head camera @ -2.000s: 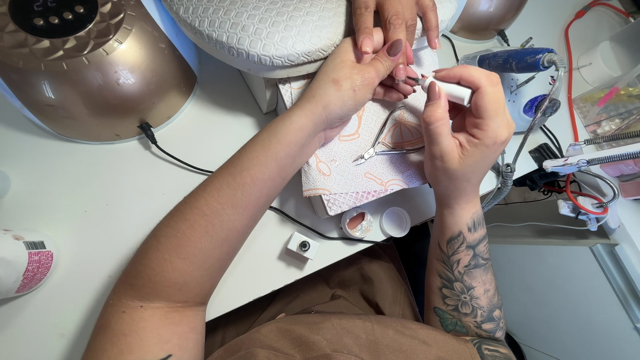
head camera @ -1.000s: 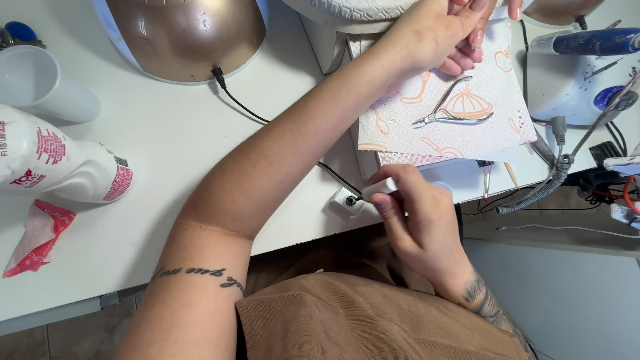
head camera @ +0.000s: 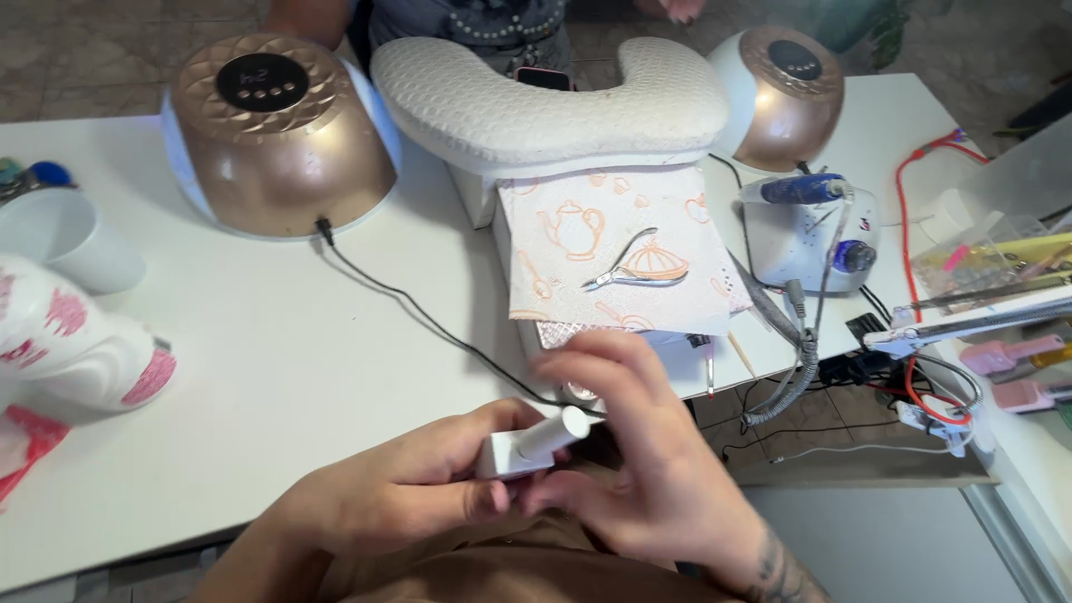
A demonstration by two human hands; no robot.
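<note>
My left hand (head camera: 419, 477) holds a small white square polish bottle (head camera: 507, 455) near the table's front edge. Its white cap (head camera: 557, 435) stands on the bottle, tilted toward the right. Beside it my right hand (head camera: 645, 444) is partly blurred, fingers apart and curved around the bottle's right side; its thumb is close to the bottle's base, and I cannot tell whether it touches. Metal cuticle nippers (head camera: 641, 276) lie on a printed paper towel (head camera: 553, 285) beyond my hands.
Behind the towel stands a textured white armrest (head camera: 553, 126) between two gold nail lamps (head camera: 285, 167) (head camera: 791, 109). A black cable (head camera: 419, 310) crosses the table. At right is a nail drill unit (head camera: 804, 243); at left are a white bottle (head camera: 75, 335) and a cup (head camera: 75, 243). A person sits opposite.
My left hand has let go of the other person's hand and taken up the bottle from the table. My right hand has moved from the capped brush to beside the bottle. The view has shifted.
</note>
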